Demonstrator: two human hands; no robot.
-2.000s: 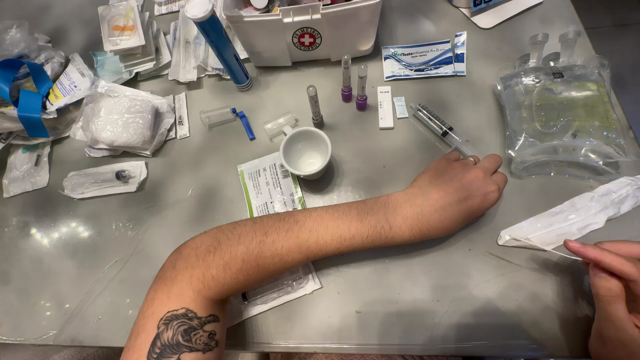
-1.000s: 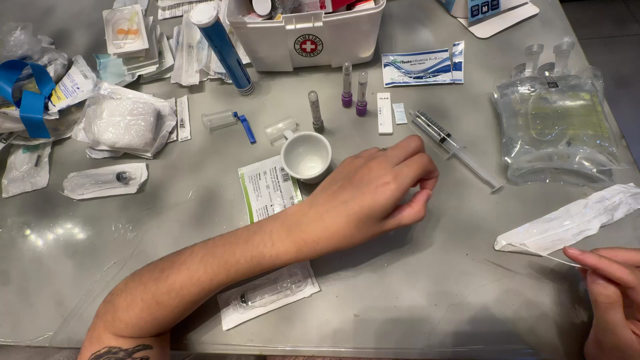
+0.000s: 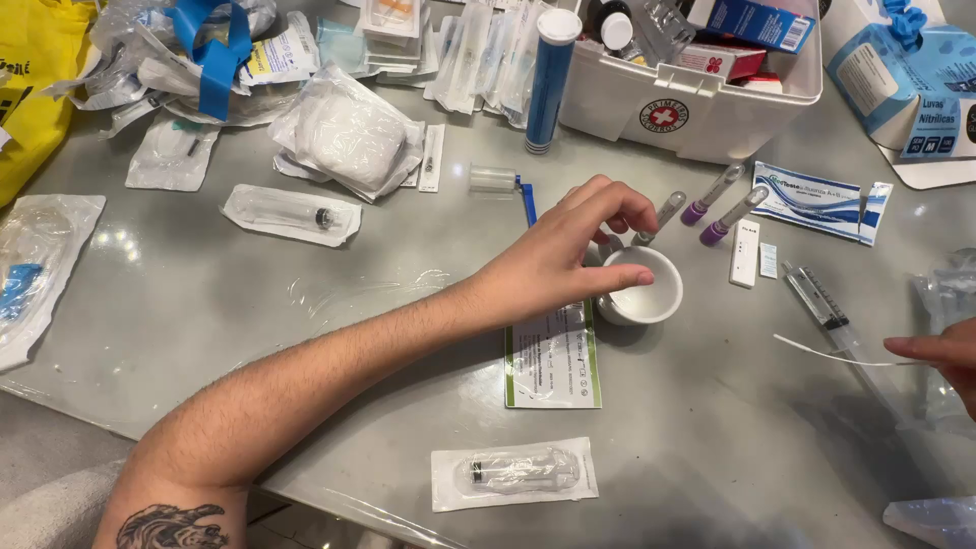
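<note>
My left hand (image 3: 591, 248) is over the left rim of a small white cup (image 3: 648, 286), thumb above its mouth and fingers curled by its far side; whether it touches the cup I cannot tell. Behind the cup leans a clear tube (image 3: 660, 218), near two purple-capped tubes (image 3: 711, 195) (image 3: 733, 216). A thin white swab (image 3: 823, 352) is pinched in my right hand (image 3: 942, 358) at the right edge, above a large syringe (image 3: 820, 297). A white test cassette (image 3: 745, 254) lies beside a small packet (image 3: 768, 260). A green-edged packet (image 3: 553, 362) lies partly under my left wrist.
A white first-aid box (image 3: 610, 99) stands at the back, beside a blue cylindrical container (image 3: 550, 84) and a glove box (image 3: 907, 84). Wrapped syringes (image 3: 293, 215) (image 3: 515, 473), a gauze pack (image 3: 354, 137) and a blue-capped clear vial (image 3: 492, 179) lie about. A clear fluid bag (image 3: 949, 305) is at right.
My left hand has let go of the large syringe and moved left to the cup. My right hand still holds the swab, which has come away from its white wrapper. The view has shifted.
</note>
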